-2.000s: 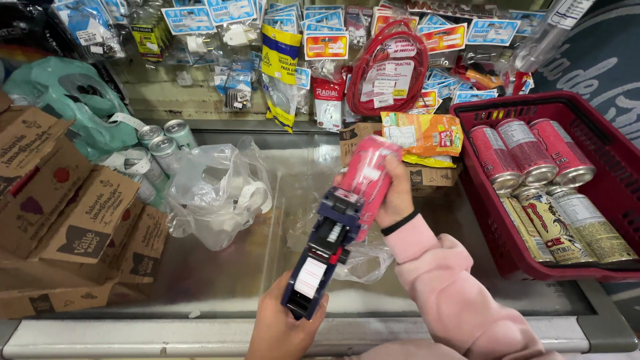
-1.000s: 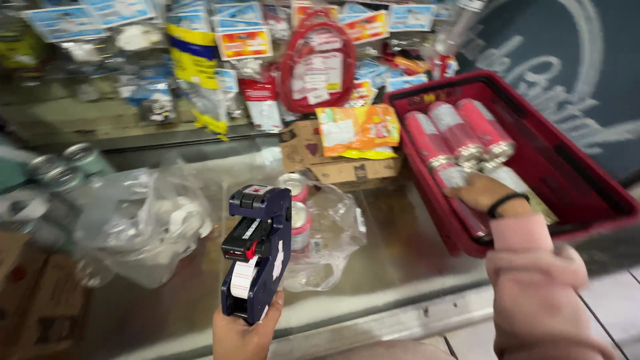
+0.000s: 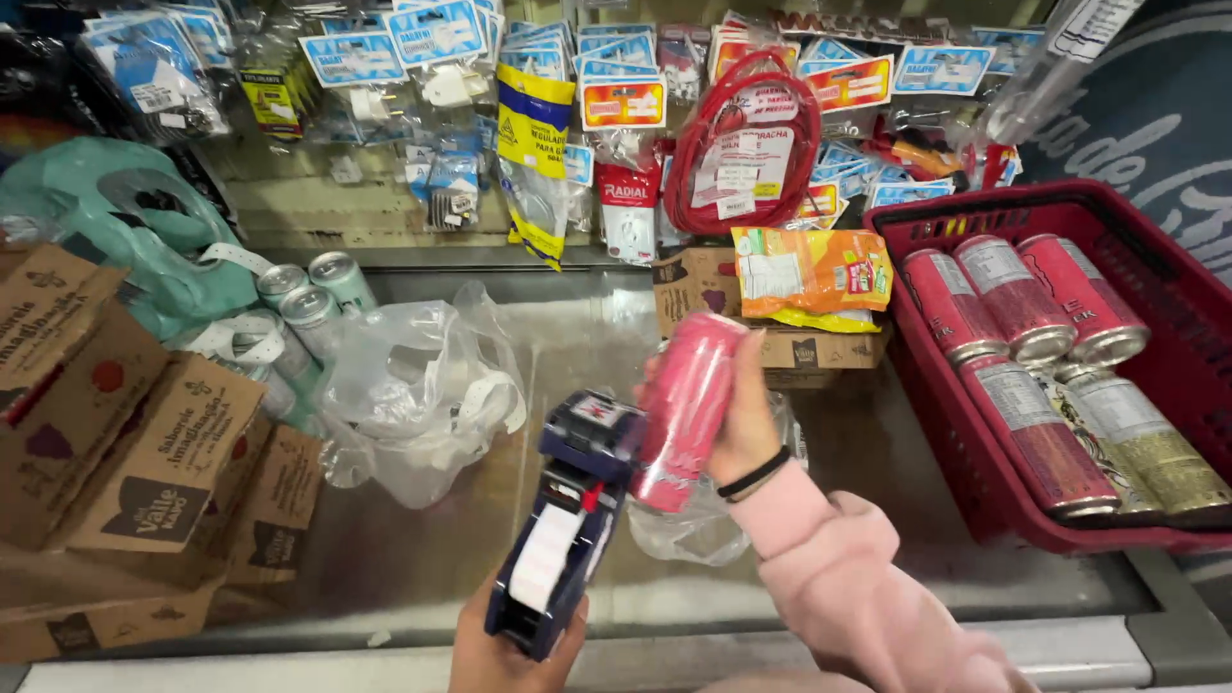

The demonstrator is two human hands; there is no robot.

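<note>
My left hand [image 3: 520, 635] grips a dark blue price labeling gun [image 3: 563, 520] with a roll of white labels showing. In my right hand [image 3: 746, 423] is a pink drink can [image 3: 691, 409], tilted, its lower side against or very close to the head of the gun. Beneath the can a clear plastic bag [image 3: 698, 529] lies on the metal counter [image 3: 866, 481]. To the right, a dark red plastic basket [image 3: 1088, 197] holds several pink cans [image 3: 1039, 433] and gold cans [image 3: 1150, 438]. My right hand hides part of the can.
Cardboard juice boxes [image 3: 164, 462] are stacked at left, beside a green plastic bag [image 3: 125, 231], several pale green cans [image 3: 310, 313] and a crumpled clear bag [image 3: 414, 385]. Orange packets [image 3: 813, 274] lie on a carton [image 3: 693, 284] behind. Packaged hardware [image 3: 534, 144] hangs along the back.
One second ago my right hand was in the red basket; now it holds a pink can at the labeling gun. The cans seen standing beside the gun then are now hidden.
</note>
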